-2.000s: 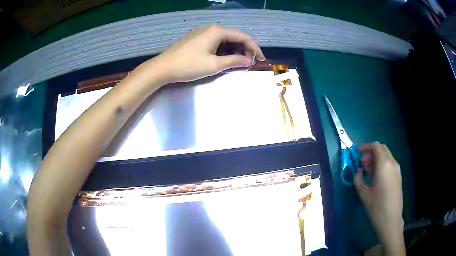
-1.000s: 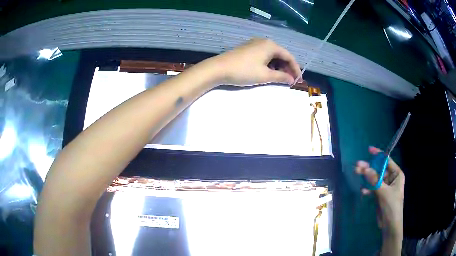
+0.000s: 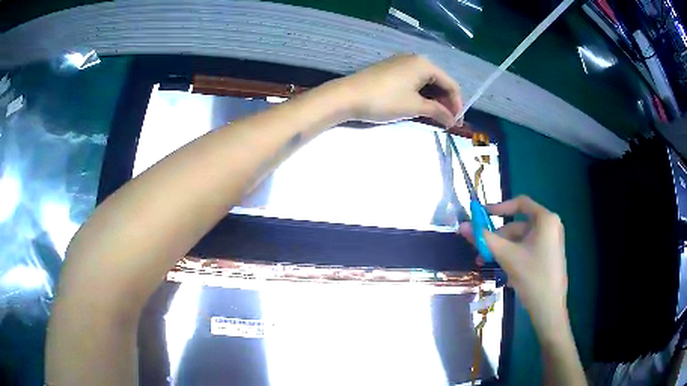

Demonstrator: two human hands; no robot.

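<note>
My left hand (image 3: 407,94) reaches across the upper LCD panel (image 3: 339,177) and pinches the white tape (image 3: 512,56) at the panel's top edge, near its right end. The tape runs taut up to the right, out of the picture. My right hand (image 3: 527,241) holds the turquoise scissors (image 3: 480,230) over the panel's right part, blades pointing up to just below the left fingertips. The panel lies in the black foam tray (image 3: 301,240). A lower panel (image 3: 361,332) with a copper-coloured strip lies nearer me. My left forearm hides part of the upper panel.
A long pale ridged band (image 3: 226,38) curves across the back of the green bench (image 3: 554,170). Glaring clear film (image 3: 38,203) lies at left. A black stack (image 3: 636,256) stands at right. Cables and dark items show at upper right.
The right hand has picked up the scissors from the mat and brought them left, over the upper panel. The left hand has moved right along the panel's top edge; the taut tape now shows.
</note>
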